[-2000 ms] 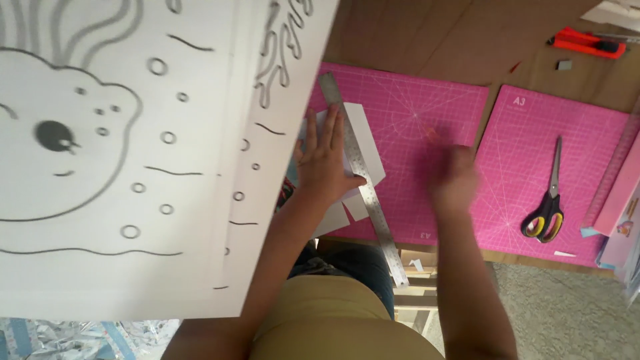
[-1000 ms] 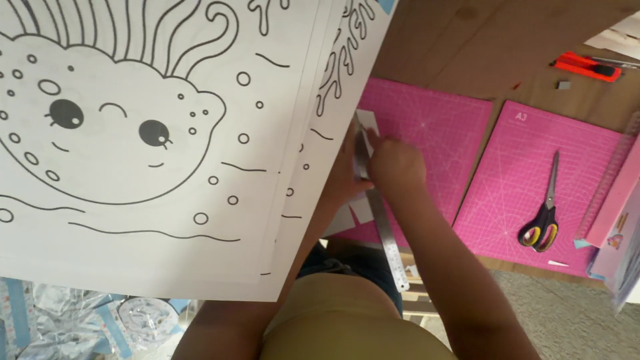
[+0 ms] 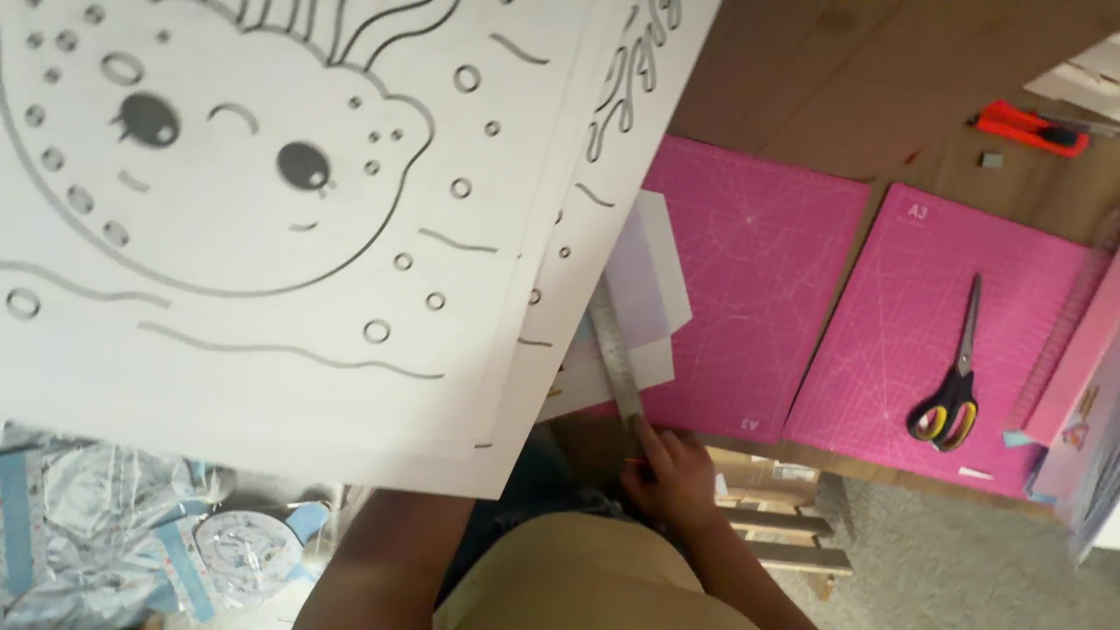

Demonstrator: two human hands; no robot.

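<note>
A metal ruler (image 3: 618, 350) lies slanted over a white paper piece (image 3: 658, 280) on the left pink cutting mat (image 3: 752, 289). My right hand (image 3: 672, 477) has its fingers closed on the ruler's near end, at the mat's front edge. Something thin and reddish shows at those fingers, too small to name. My left hand is hidden under large printed line-drawing sheets (image 3: 306, 236); only the forearm shows below them. Scissors (image 3: 949, 394) with black and yellow handles lie on the right pink cutting mat (image 3: 875, 350).
A red utility knife (image 3: 1031, 129) and a small grey block (image 3: 990, 160) lie on the wooden table (image 3: 814, 105). A pink ruler-like strip (image 3: 1072, 350) is at the right edge. Plastic-wrapped items (image 3: 114, 516) are at lower left, and a slatted wooden pallet (image 3: 779, 525) stands below the table.
My right hand has moved from the upper part of the ruler down to its near end. My left hand, seen pressing the ruler two seconds ago, is now hidden behind the sheets, which cover more of the view.
</note>
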